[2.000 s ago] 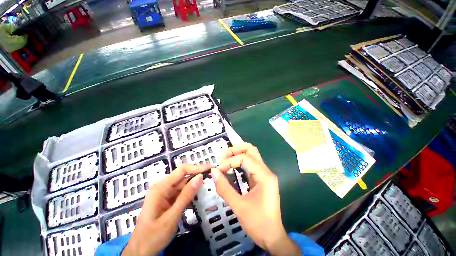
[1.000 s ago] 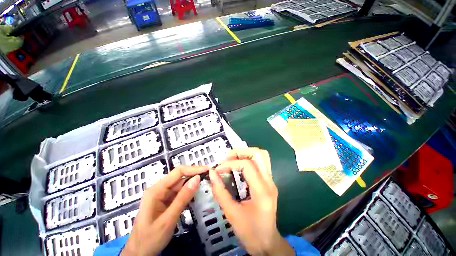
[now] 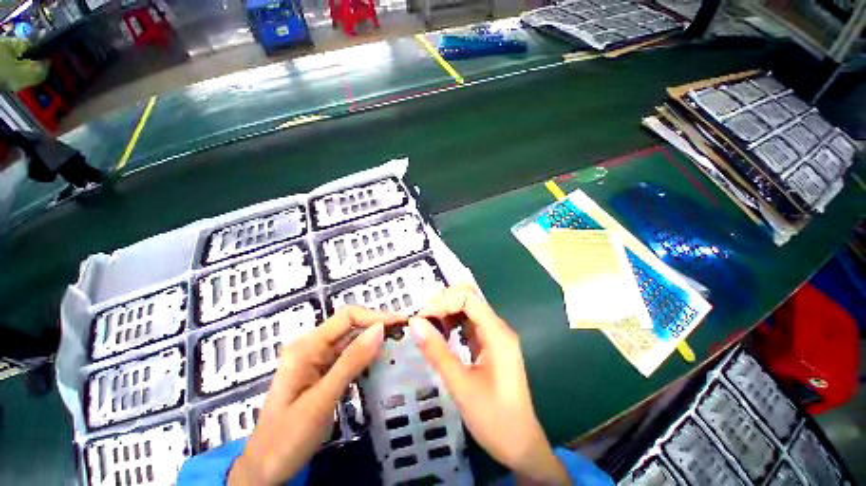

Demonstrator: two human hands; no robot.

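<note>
A silver-grey slotted phone frame (image 3: 415, 403) is held upright-lengthwise between my hands over the lower right of the near tray. My left hand (image 3: 318, 384) grips its top left end with thumb and fingers. My right hand (image 3: 484, 375) grips its top right end, the fingertips of both hands nearly meeting at the top edge. Whether a small piece is between the fingertips is too small to tell. The white-grey blister tray (image 3: 84, 285) holds several like frames in its compartments; its upper left compartment is empty.
A cream-yellow sheet (image 3: 596, 275) lies on a blue patterned sheet (image 3: 665, 289) to the right, with dark blue film (image 3: 684, 233) beyond. Stacked full trays (image 3: 779, 138) stand far right; more trays (image 3: 750, 418) are below the bench edge. A dark green conveyor (image 3: 494, 128) runs behind.
My fingertips have shifted slightly along the frame's top end, and more of the frame's upper face shows between my hands. Both hands still hold it.
</note>
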